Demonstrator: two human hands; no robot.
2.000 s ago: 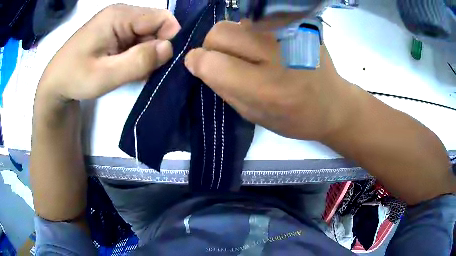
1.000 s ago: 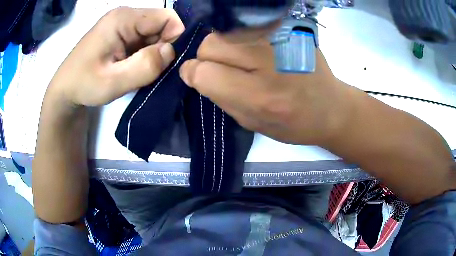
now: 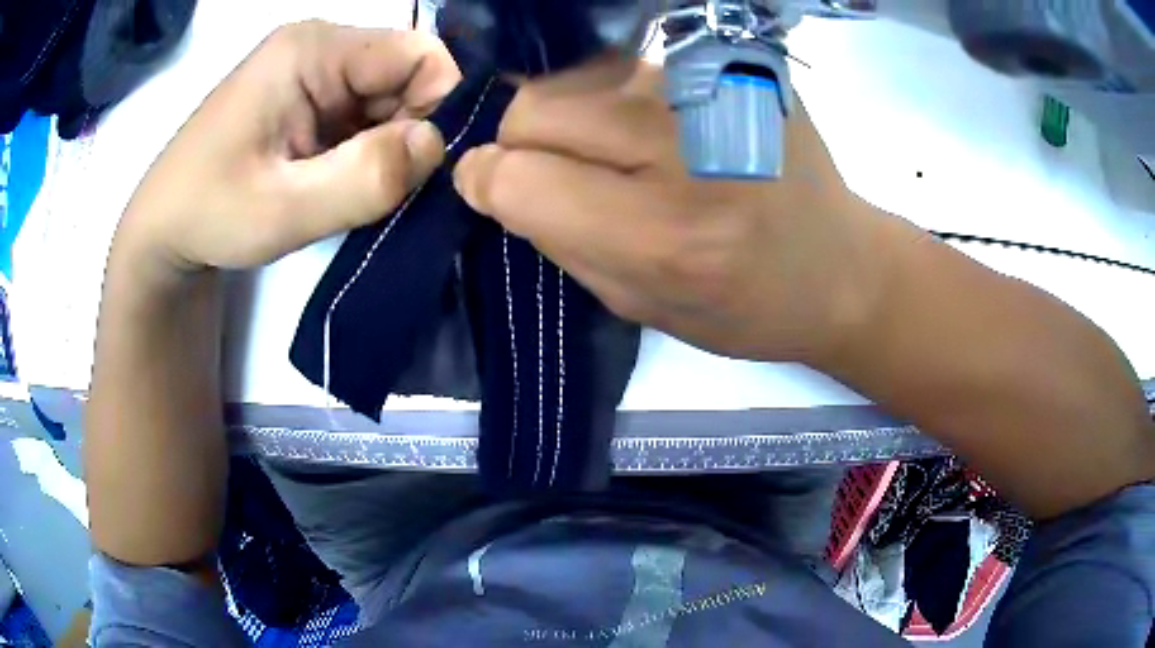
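A dark navy fabric strip (image 3: 538, 367) with rows of white stitches lies on the white table and hangs over its front edge. Another stitched flap (image 3: 386, 298) of dark fabric slants down to the left, with a white thread tail at its lower end. My left hand (image 3: 317, 152) pinches the flap's upper edge between thumb and fingers. My right hand (image 3: 684, 215) grips the fabric just beside it, fingertips near my left thumb. A grey-blue cylinder (image 3: 731, 127) hangs in front of my right hand. The needle area is hidden.
A tape ruler (image 3: 735, 449) runs along the front edge of the table (image 3: 1013, 304). Bunched dark fabric (image 3: 108, 57) lies at the upper left. A green object (image 3: 1055, 120) and a black cord (image 3: 1032, 249) are at the right. A red basket (image 3: 851, 513) holding scraps stands below right.
Both hands keep their grip on the fabric. My left hand and the flap have shifted slightly down since the oldest frame. The cylinder and machine parts appear further left.
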